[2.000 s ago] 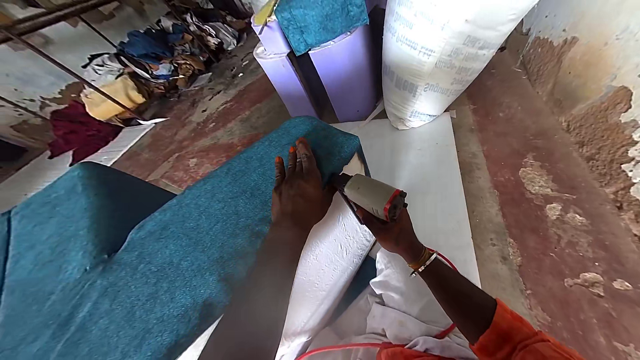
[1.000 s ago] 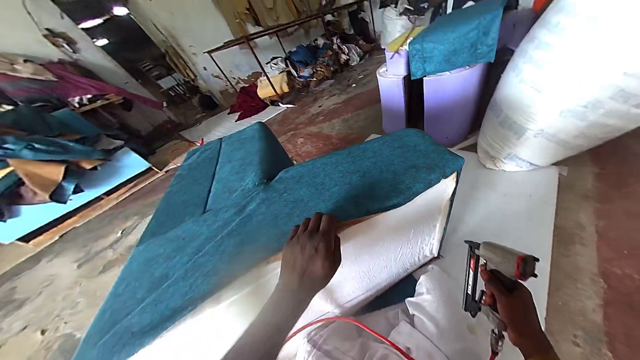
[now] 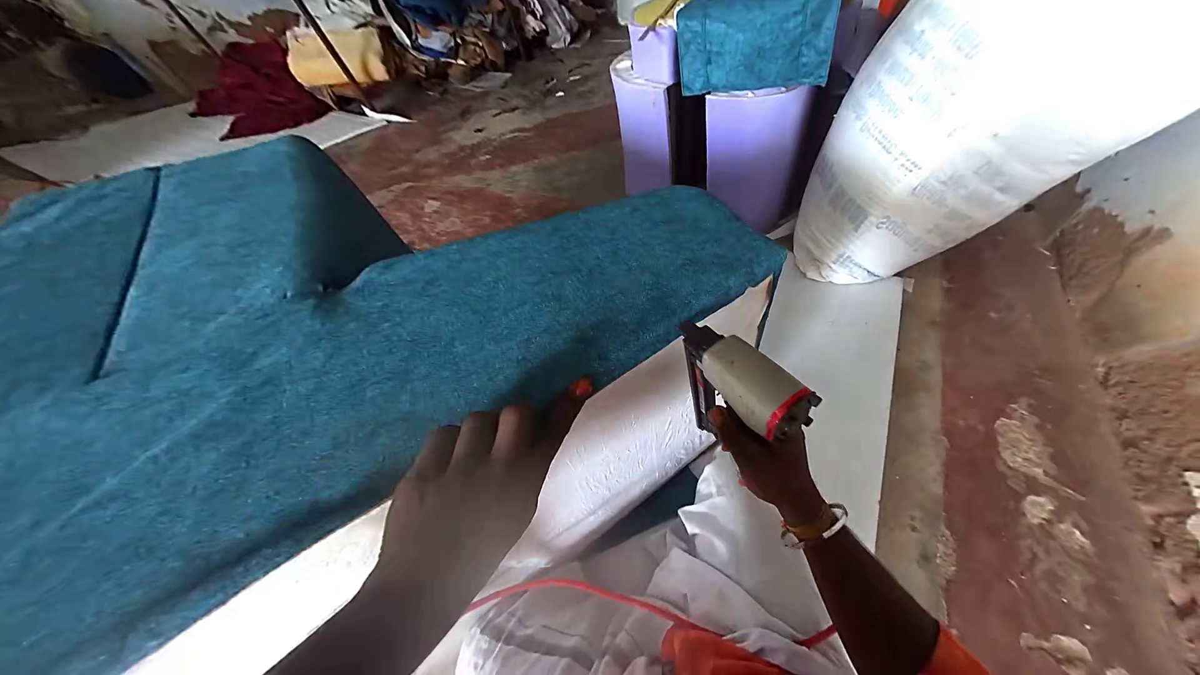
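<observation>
Teal upholstery fabric (image 3: 450,328) covers a long padded furniture piece with a raised block at the left. My left hand (image 3: 478,478) lies on the fabric near its edge, fingers bent; whether it pinches the fabric is hard to tell. Below that edge the white side covering (image 3: 637,431) shows, with a narrow brownish strip near the far corner. My right hand (image 3: 769,459) grips a pneumatic staple gun (image 3: 755,380), its nose close to the fabric edge. A red air hose (image 3: 581,583) curves across white cloth (image 3: 600,623) at my lap.
A full white woven sack (image 3: 919,159) stands beyond the far end, beside lilac foam rolls (image 3: 759,141) topped with teal cloth (image 3: 757,42). A white board (image 3: 844,347) lies on the floor under the sack. Scrap fabric heaps (image 3: 469,37) and maroon cloth (image 3: 258,89) lie at the back left.
My right hand has brought the staple gun from out at the right, a second ago, back beside the fabric edge. My left hand now lies flatter over the fabric. The view has swung.
</observation>
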